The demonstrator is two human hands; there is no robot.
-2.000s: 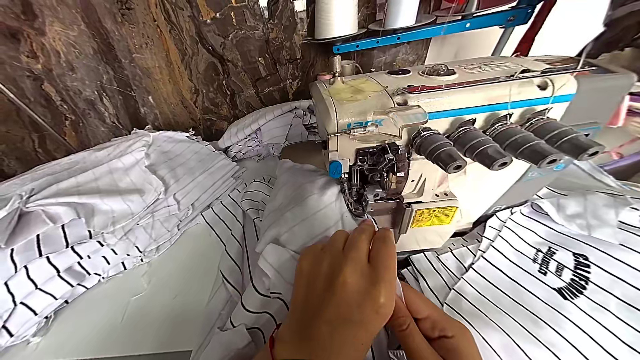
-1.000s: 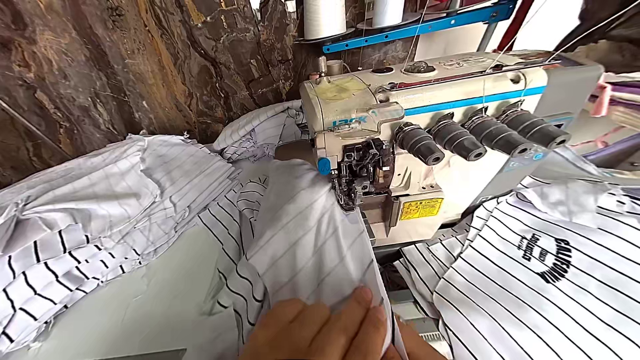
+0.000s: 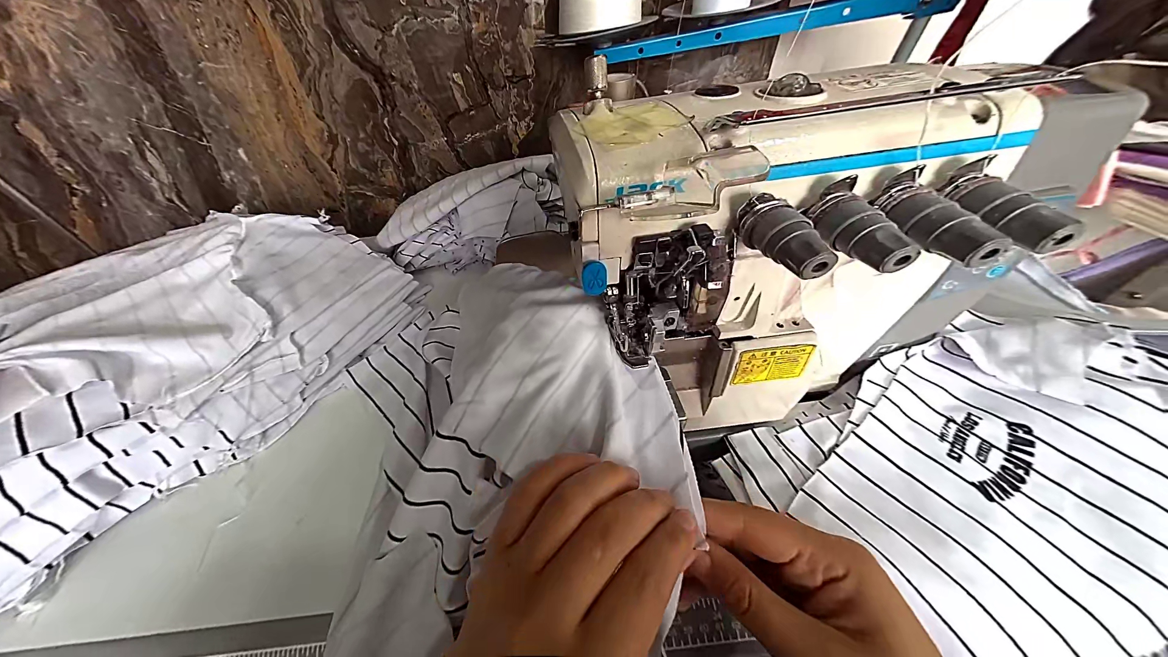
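Note:
A white fabric piece with dark stripes runs from the presser foot of a Jack overlock sewing machine down toward me. My left hand lies over the fabric near its right edge, fingers curled on it. Beside it, my right hand pinches the same edge between thumb and forefinger. Both hands are below the presser foot, close together. The needle area is partly hidden by the foot and fabric.
Stacked striped fabric pieces lie on the pale table at left. More striped pieces with a black print lie at right. Thread cones stand behind the machine below a brown marbled wall. A metal ruler edges the table.
Both hands were near the presser foot two seconds ago and are now lower, away from it. More of the fabric between foot and hands shows.

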